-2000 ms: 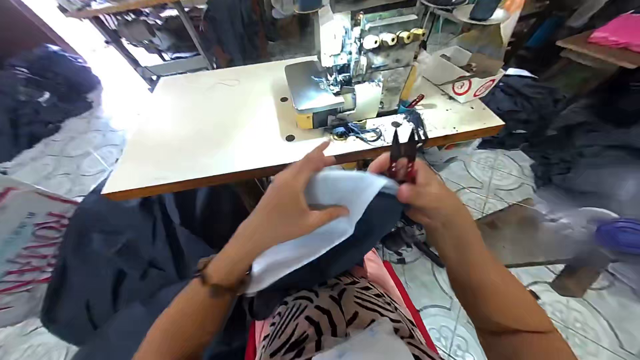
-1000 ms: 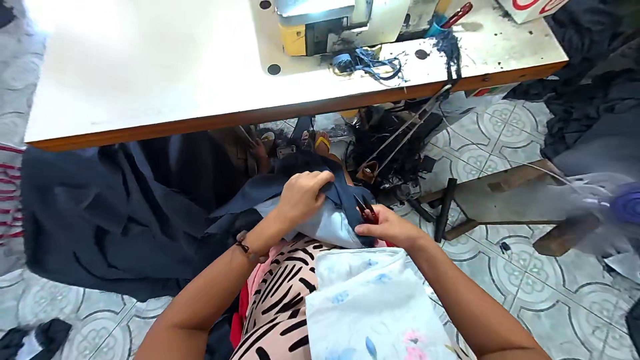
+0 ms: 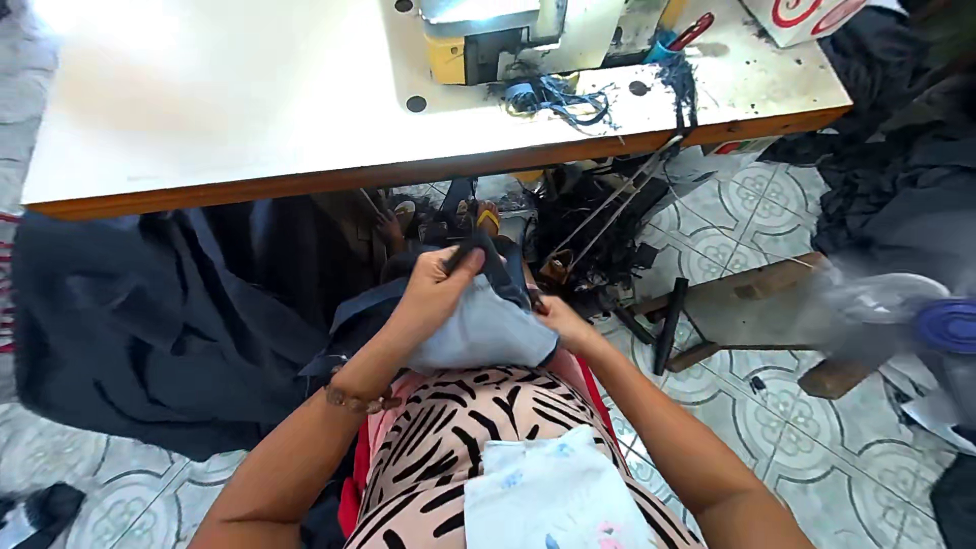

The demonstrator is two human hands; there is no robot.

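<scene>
My left hand (image 3: 442,286) pinches the dark edge of a garment (image 3: 480,328), whose pale blue-grey side faces up over my lap. At the garment's right edge is my right hand (image 3: 560,320), its fingers curled around something dark, probably the thread snips seen earlier; most of that tool is hidden by the hand and cloth. More dark navy fabric (image 3: 152,328) hangs at the left below the table. A folded, flower-printed white cloth (image 3: 557,496) lies on my lap.
The wooden edge of the sewing table (image 3: 343,177) crosses ahead, with a sewing machine (image 3: 488,38) and blue cord (image 3: 572,103) on it. Under it lie dark scraps (image 3: 602,206). To the right are a wooden stand (image 3: 747,305) and a blurred fan (image 3: 938,324).
The view has tilted down from the tabletop. The snips, plainly visible in my right hand earlier, are now mostly hidden. My left hand has lifted its fold of dark cloth edge.
</scene>
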